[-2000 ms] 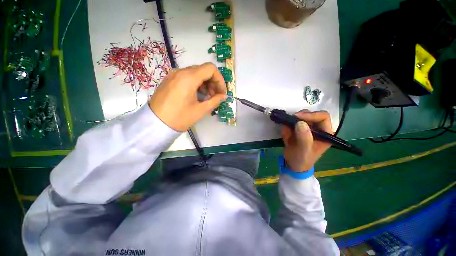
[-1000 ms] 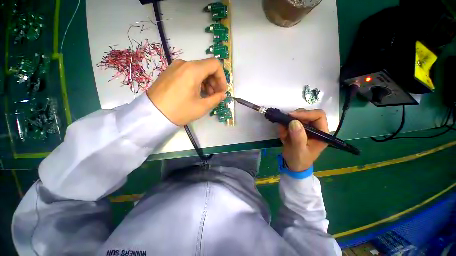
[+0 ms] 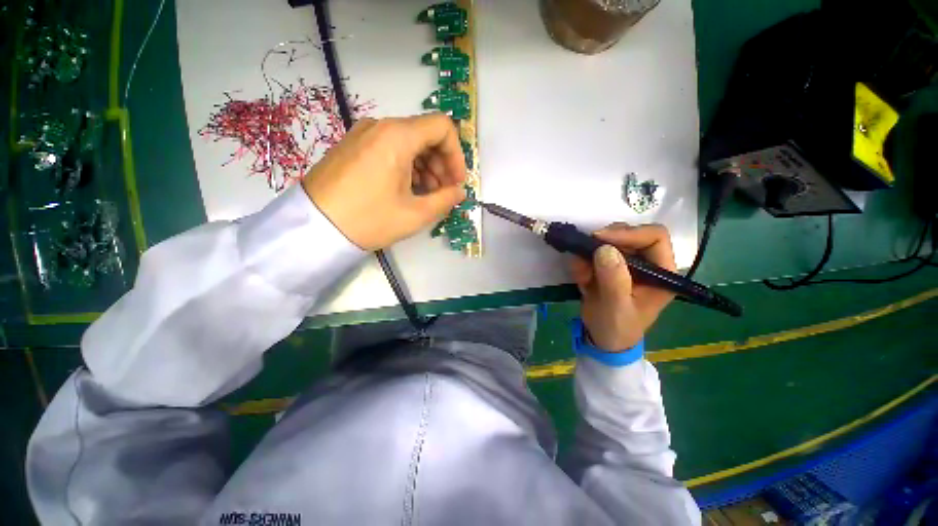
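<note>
My right hand (image 3: 623, 283) holds the black soldering iron (image 3: 607, 254) like a pen. The iron's tip points left, at or just beside a board low in the row. My left hand (image 3: 391, 185) is at the row with thumb and forefinger pinched by the tip; whatever lies between them is too small to tell. Several green circuit boards (image 3: 449, 64) sit along the narrow tan strip (image 3: 474, 103). My left fingers partly hide the lower middle boards. The lowest board (image 3: 455, 232) shows below them.
A tangled pile of red wires (image 3: 269, 132) lies left on the white sheet (image 3: 576, 134). A black cable (image 3: 335, 64) crosses the sheet. A brownish can (image 3: 591, 23) stands at the far edge. Loose boards (image 3: 640, 192) lie right, beside the soldering station (image 3: 784, 190). Board batches (image 3: 77, 241) lie far left.
Since the earliest frame, the iron and right hand have shifted slightly left. The left hand stays pinched at the row. The station's red light, lit in both earlier frames, no longer shows.
</note>
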